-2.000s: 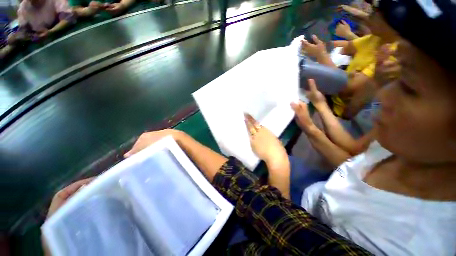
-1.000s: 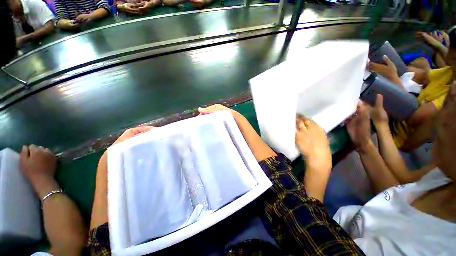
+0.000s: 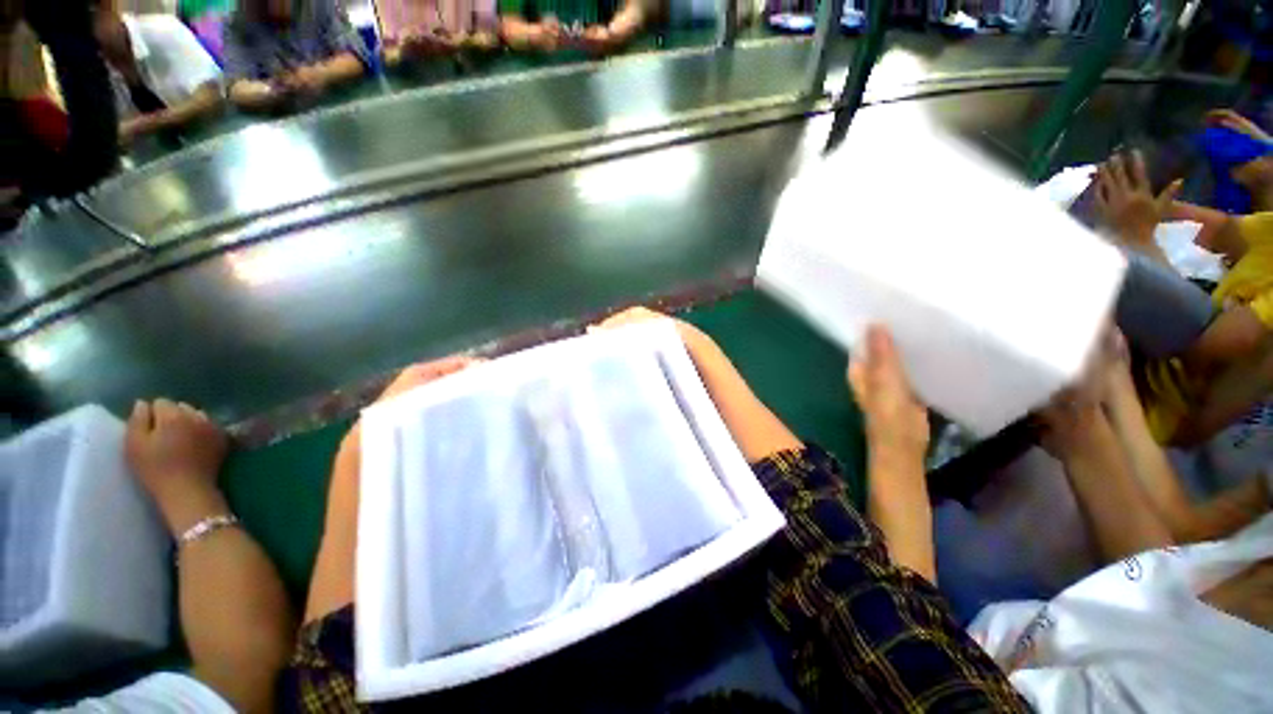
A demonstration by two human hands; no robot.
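Observation:
A white foam tray (image 3: 374,558) rests tilted towards me, close in front of my body. Two flat grey-blue wrapped products (image 3: 482,523) lie side by side in it, with wrinkled translucent film between them and a loose end near the tray's lower edge. My left hand (image 3: 430,374) is at the tray's far left edge and my right hand (image 3: 635,320) at its far edge, right of the middle. Both hold the tray; most of their fingers are hidden behind it.
A green edge table (image 3: 272,509) borders the dark conveyor belt (image 3: 489,265). At left, another person's hand (image 3: 179,444) rests beside another foam tray (image 3: 105,558). At right, a neighbour's hands hold a blurred white foam tray (image 3: 949,265). People sit across the belt.
The view has swung left. My hands still hold the tray, which now sits nearer the middle of view. The neighbour's white foam tray has turned, so its hollow no longer shows.

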